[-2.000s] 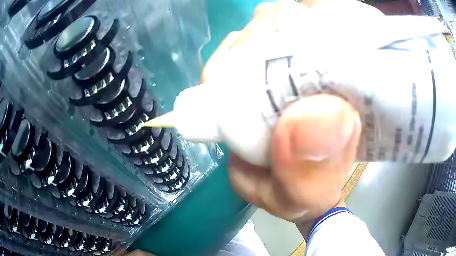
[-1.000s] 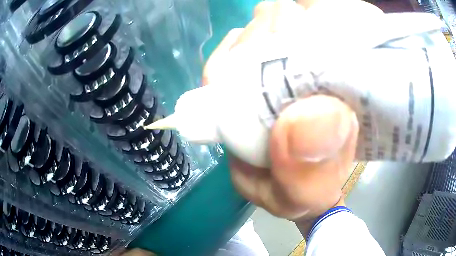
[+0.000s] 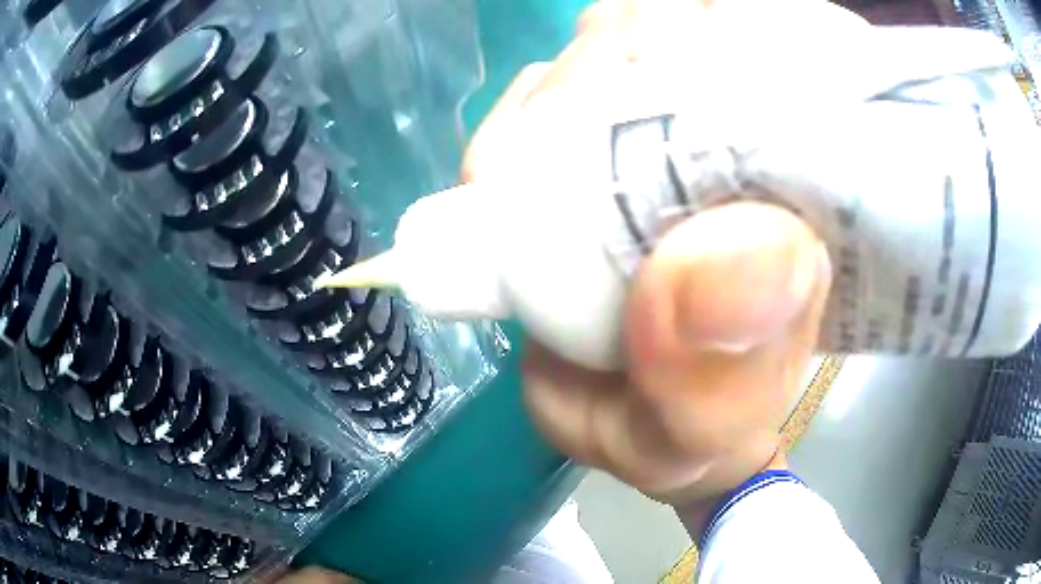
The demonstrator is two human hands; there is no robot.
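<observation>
My right hand [image 3: 725, 308] is closed around a white squeeze bottle [image 3: 913, 217] with a printed label, large and close to the camera. Its pale yellow nozzle [image 3: 368, 272] points left, and its tip overlaps a column of glossy black parts [image 3: 268, 234] in view; whether it touches them I cannot tell. The clear plastic tray [image 3: 394, 137] holds several columns of these black parts with bright silvery spots. My left hand [image 3: 314, 577] shows only as a sliver at the bottom edge, by the tray's near end; its grip is cut off.
A glossy green mat [image 3: 445, 491] lies under the tray. A white sleeve with a blue cuff [image 3: 771, 519] shows at the lower right. Beyond are a grey floor [image 3: 879, 434] with a yellow line and a grey perforated crate or panel [image 3: 991, 508] at the right edge.
The bottle and my right hand have shifted and tilted very slightly, with the nozzle tip a little higher and further left than one second ago. The tray looks unmoved.
</observation>
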